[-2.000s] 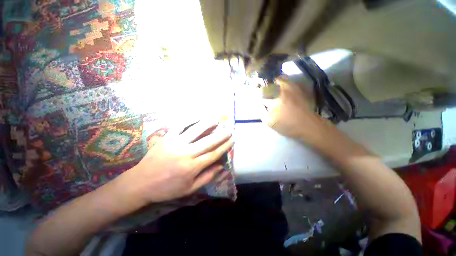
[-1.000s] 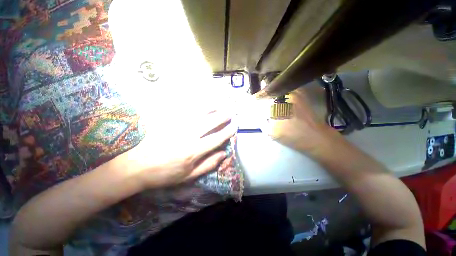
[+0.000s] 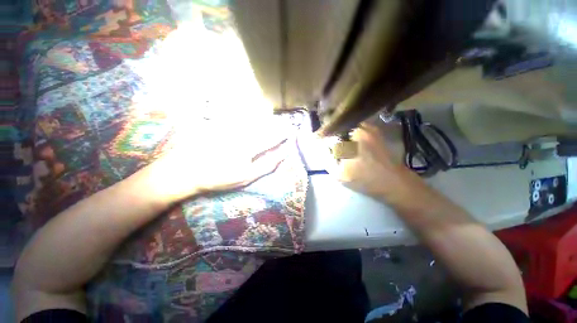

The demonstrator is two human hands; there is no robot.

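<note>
The patterned fabric (image 3: pixel 247 221) covers the left of the machine bed, its right edge running up towards the needle area, where glare washes it out. My left hand (image 3: pixel 234 161) lies flat on the fabric, its fingers near that edge; the glare hides much of it. My right hand (image 3: pixel 364 164) is beside the brass-coloured knob (image 3: pixel 345 149), right of the needle area. Its fingertips are lost in glare and behind the machine head, so its grip cannot be told. The needle and presser foot are not clearly visible.
The sewing machine head (image 3: pixel 316 50) spans the top. Black scissors (image 3: pixel 430 145) lie on the machine bed (image 3: pixel 405 208) right of my right hand. A switch plate (image 3: pixel 548 190) is at the bed's far right. A red plastic object (image 3: pixel 550 252) stands lower right. Pale scraps (image 3: pixel 402 299) lie on the dark floor.
The fabric and my left hand have moved up, away from me, and more fabric shows below my left forearm. My right hand stays by the knob. The camera view has shifted.
</note>
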